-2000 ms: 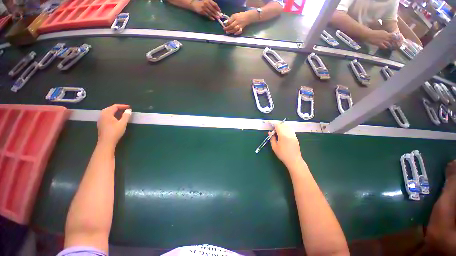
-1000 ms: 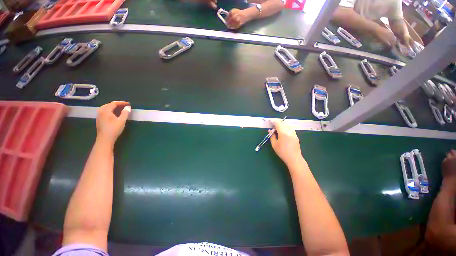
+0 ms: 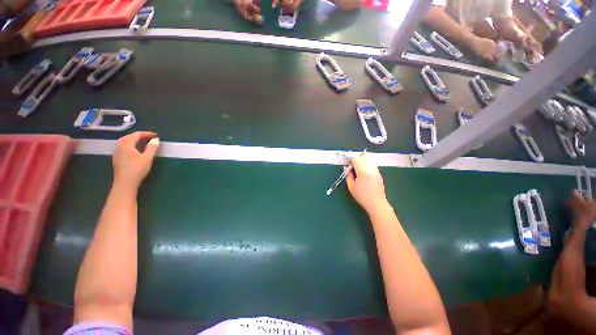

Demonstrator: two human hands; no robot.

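My left hand rests at the pale metal rail on the left, thumb and fingers apart, with nothing visible in it. My right hand rests at the rail right of centre and holds a slim tool that slants down to the left. A looped unit with a blue part lies on the belt just beyond my left hand. Another looped unit lies on the belt beyond my right hand. Neither hand touches a unit.
A red compartment tray is at the left, another at the far left. Two units lie side by side at the right. A grey post slants across the right. A neighbour's hand holds a unit; other people's hands work opposite.
The units near my left hand have shifted slightly right. One belt unit left of centre is gone from there, and one now lies above my right hand. The neighbour's hand now holds a unit. My hands keep their pose.
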